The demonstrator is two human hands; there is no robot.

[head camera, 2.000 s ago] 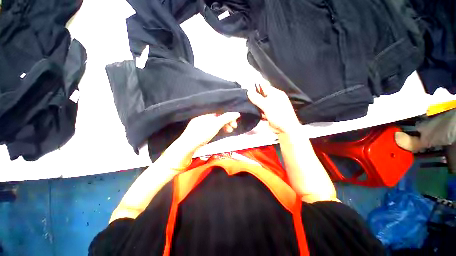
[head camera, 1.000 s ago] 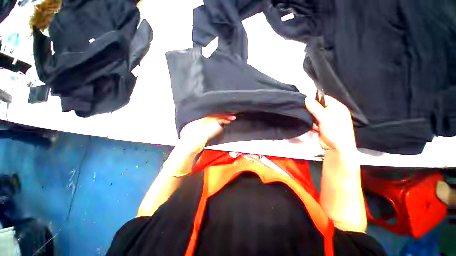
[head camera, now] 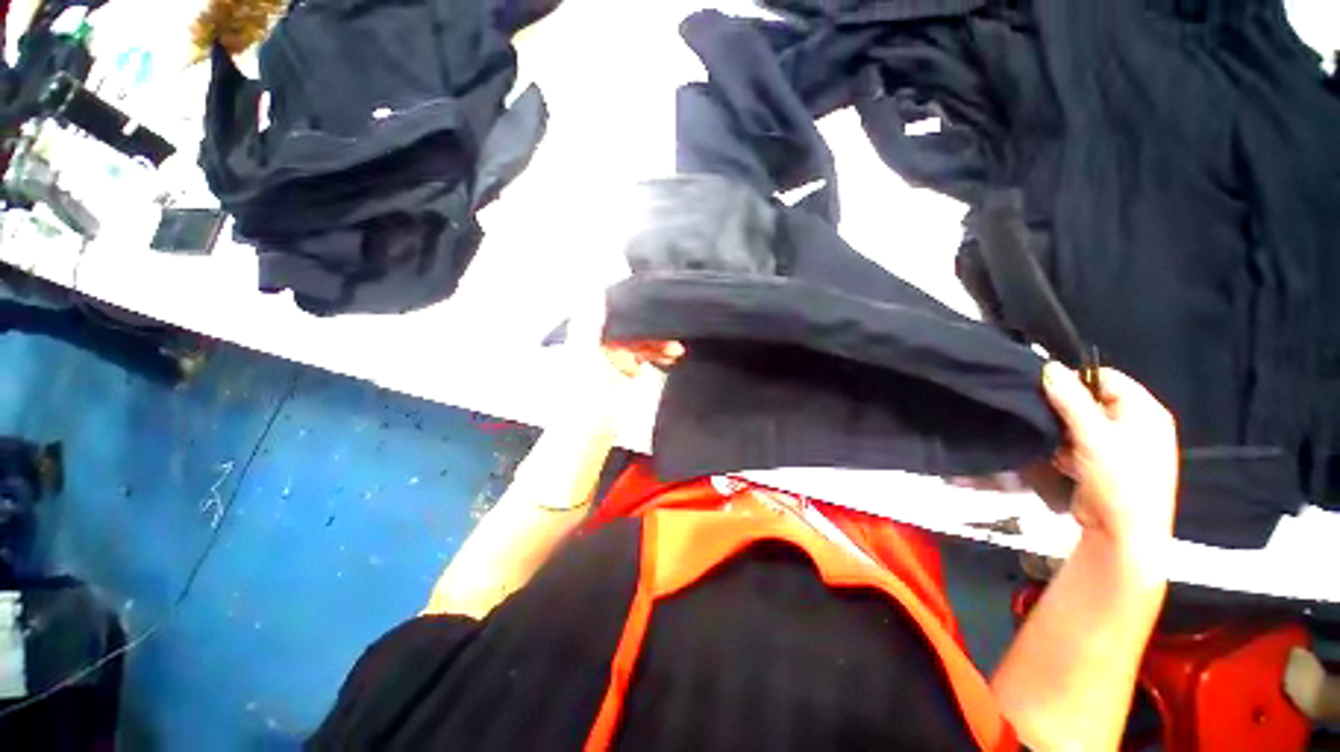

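A dark navy garment (head camera: 852, 338) lies on the white table in front of me, its folded hem band running across between my hands. My left hand (head camera: 639, 385) holds the band's left end, with its fingertips showing just under the edge and the rest of the fingers hidden by cloth. My right hand (head camera: 1117, 441) pinches the band's right end. A small dark pointed tool, perhaps snips, sticks up from the fingers of my right hand. A smoother grey panel (head camera: 703, 225) shows behind the band. The opening below the band faces me.
Another dark garment heap (head camera: 368, 162) lies at the upper left, and a large dark spread of cloth (head camera: 1161, 191) at the right. Small items clutter the white table (head camera: 514, 316) at far left. A red stool (head camera: 1227, 683) stands at lower right on the blue floor (head camera: 353, 485).
The view has swung, so the table's things sit further right or lower. My hands have moved apart, stretching the band, and its left end is raised with the grey panel folded over more.
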